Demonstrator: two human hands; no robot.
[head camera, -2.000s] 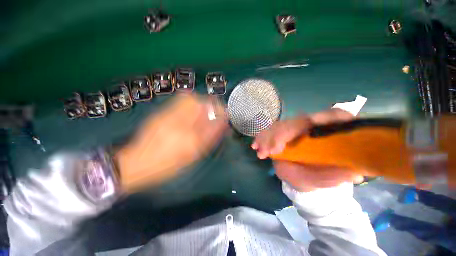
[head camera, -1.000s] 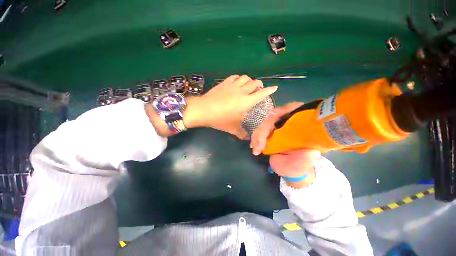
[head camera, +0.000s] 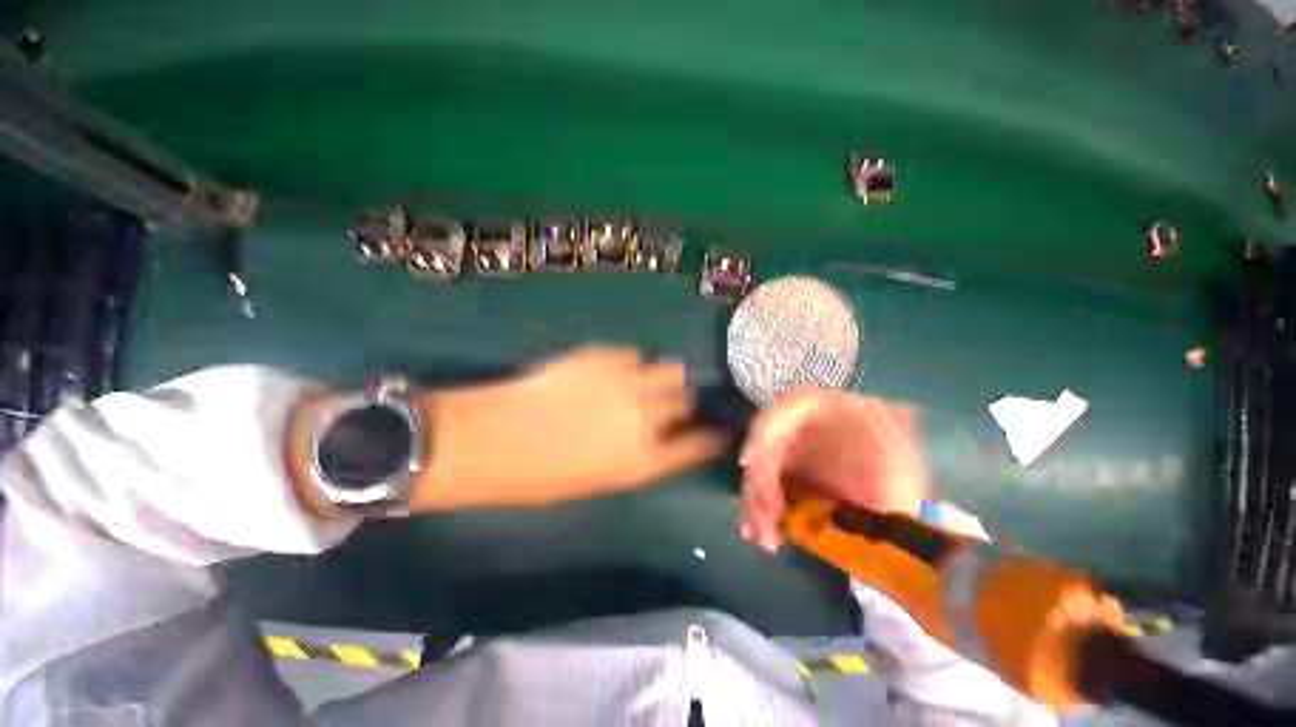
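Note:
My left hand (head camera: 576, 433) is blurred at center, palm down, left of my right hand; a dark patch lies by its fingertips, and I cannot tell if it holds anything. My right hand (head camera: 839, 455) is wrapped around the front end of the orange electric screwdriver (head camera: 1002, 611), whose body slants to the lower right; its tip is hidden. The round dimpled screw tray (head camera: 792, 338) lies just beyond my right hand. A row of several small watch cases (head camera: 554, 244) stands beyond my left hand. One separate watch case (head camera: 726, 273) sits between row and tray.
A thin silver strip (head camera: 893, 274) lies beyond the tray. A white scrap (head camera: 1038, 425) lies right of it. Loose watch cases (head camera: 873, 179) sit on the far green surface. Black ribbed stacks (head camera: 1265, 455) stand at the right and left edges. Yellow-black tape (head camera: 348, 655) marks the floor.
My left hand has moved off the screw tray towards me and to the left. The screwdriver body has swung down to the lower right. The view has shifted, and the tray and white scrap show again.

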